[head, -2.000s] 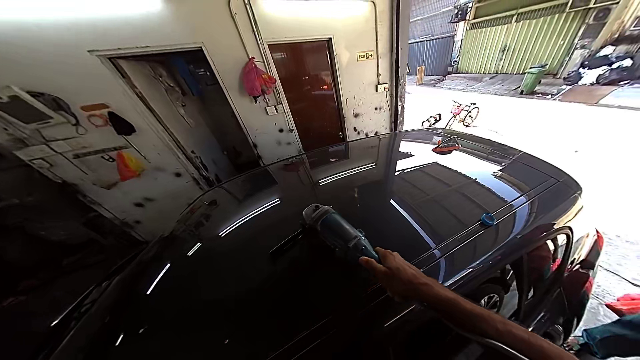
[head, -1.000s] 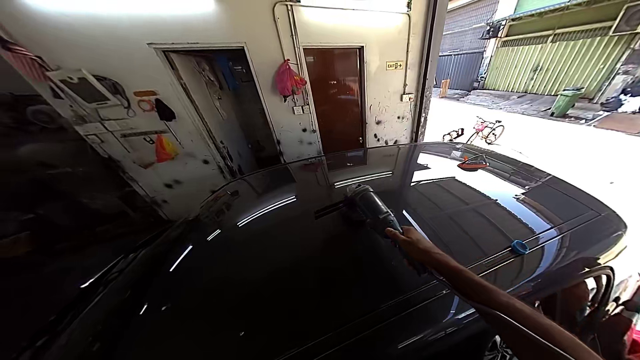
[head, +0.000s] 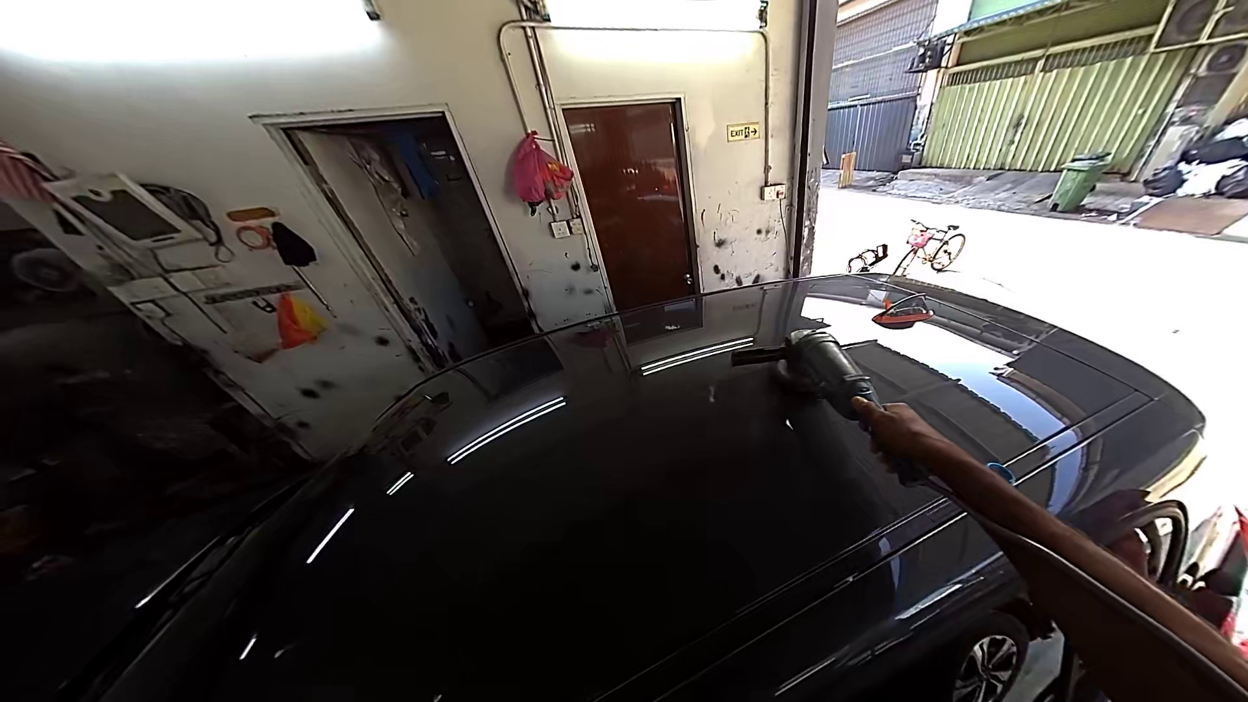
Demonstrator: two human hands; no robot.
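Observation:
My right hand [head: 892,429] grips the rear body of a rotary polisher [head: 829,366], its arm reaching in from the lower right. The polisher's pad rests on, or just over, the glossy black car roof [head: 604,468], and a dark side handle sticks out to its left. A power cable runs along the forearm. Behind the tool, toward the far end of the roof, is a shark-fin antenna with orange-red around its base [head: 903,314]. A small blue round object [head: 1001,473] lies near the roof's side edge, partly behind the arm. My left hand is out of view.
Beyond the car stands a wall with an open doorway [head: 439,234] and a brown door [head: 629,195]. Pink [head: 538,174] and orange-yellow [head: 299,320] bags hang there. Outside at the right are a bicycle [head: 931,249], a green bin [head: 1079,182] and rubbish bags.
Between one second ago and now, my right hand and the polisher have moved across the roof toward the antenna end. The hand has kept its grip throughout. The view has shifted.

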